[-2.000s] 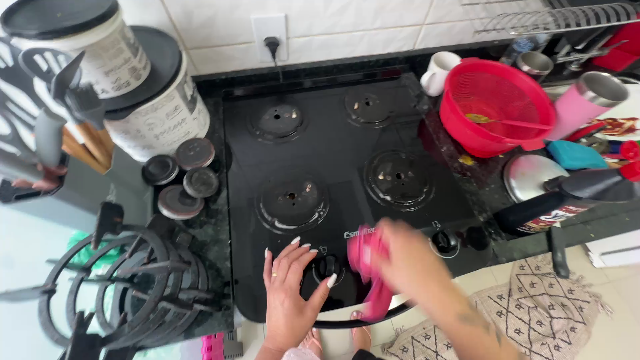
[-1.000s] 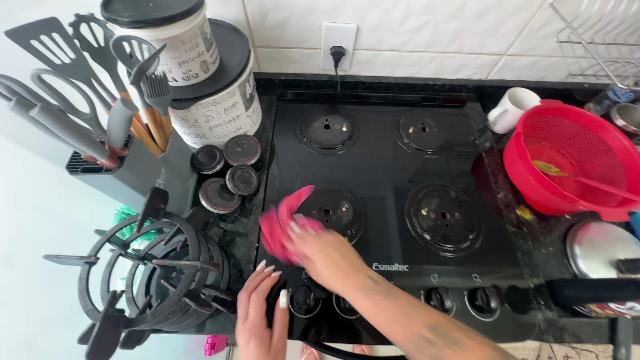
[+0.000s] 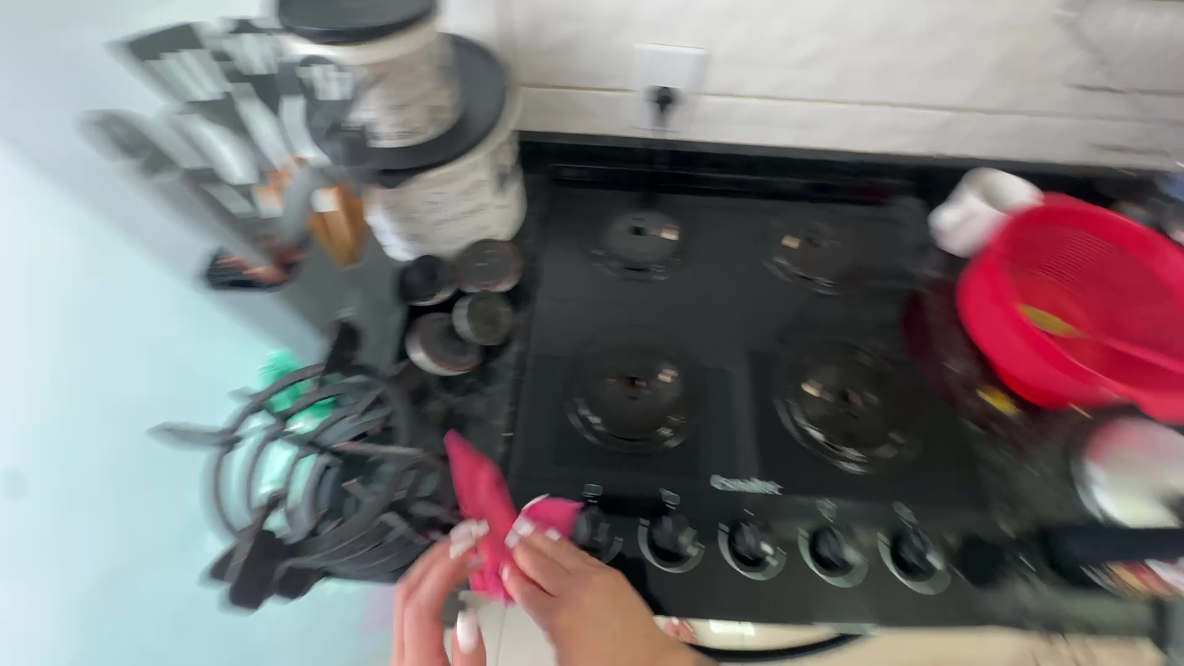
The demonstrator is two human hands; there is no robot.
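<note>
A pink cloth [image 3: 486,495] is bunched over the front left corner of a black Esmaltec cooktop [image 3: 731,370]. My right hand [image 3: 583,592] grips it from the right, its fingertips pressed into the folds. My left hand [image 3: 435,601] is just left of it, fingertips at the cloth's lower edge; blur hides how firmly they touch it. The bare burner wells [image 3: 634,384] lie behind and to the right, and a row of knobs [image 3: 671,541] runs along the cooktop's front.
Stacked black pan supports [image 3: 324,462] and several burner caps [image 3: 486,319] lie left of the cooktop. Behind them are a utensil holder [image 3: 351,287] and stacked canisters [image 3: 453,199]. A red colander [image 3: 1027,314], a white mug [image 3: 980,213] and a metal lid [image 3: 1133,467] are on the right.
My right hand has carried the cloth from beside the front left burner to the cooktop's front left corner, close to my left hand. Two seconds ago the cloth was near the knobs.
</note>
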